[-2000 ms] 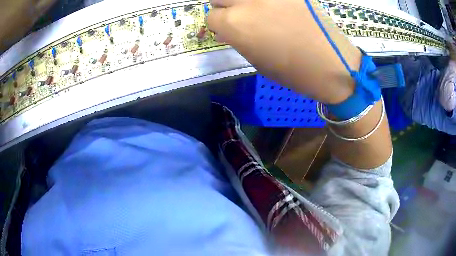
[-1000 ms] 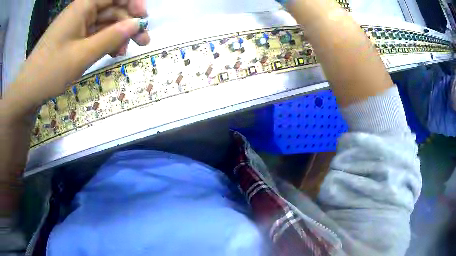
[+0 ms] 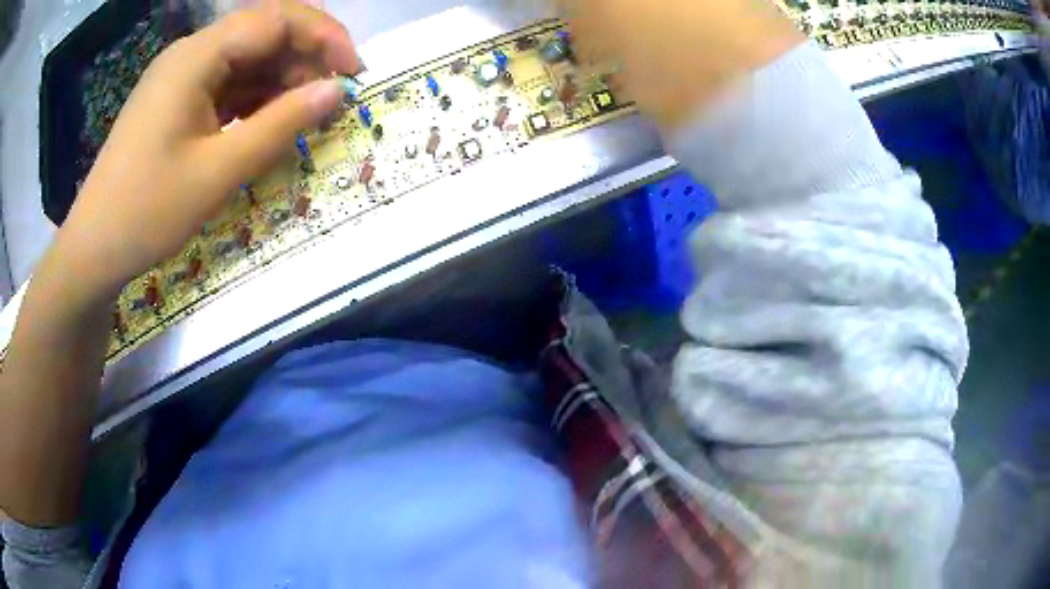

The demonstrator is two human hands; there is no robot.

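The tan-yellow circuit board panel [image 3: 397, 147] lies in the rail [image 3: 380, 230], with small blue, red-brown and dark parts standing on it. My left hand [image 3: 219, 138] is over the panel's left part, palm up and fingers curled, with a small green component [image 3: 349, 88] between thumb and fingertips. My right forearm [image 3: 714, 58] crosses the panel at the top right. My right hand is cut off by the top edge, so its fingers and anything in them are hidden.
A black parts tray [image 3: 55, 127] heaped with green pieces stands at the upper left, behind my left hand. A blue perforated basket [image 3: 679, 219] is below the line. More boards [image 3: 921, 21] run along the rail to the right. A striped sleeve [image 3: 1007, 138] shows at the right edge.
The view has shifted, bringing the black tray into sight. My left hand has come in over the panel with the green component. My right hand has left the board and gone out past the top edge.
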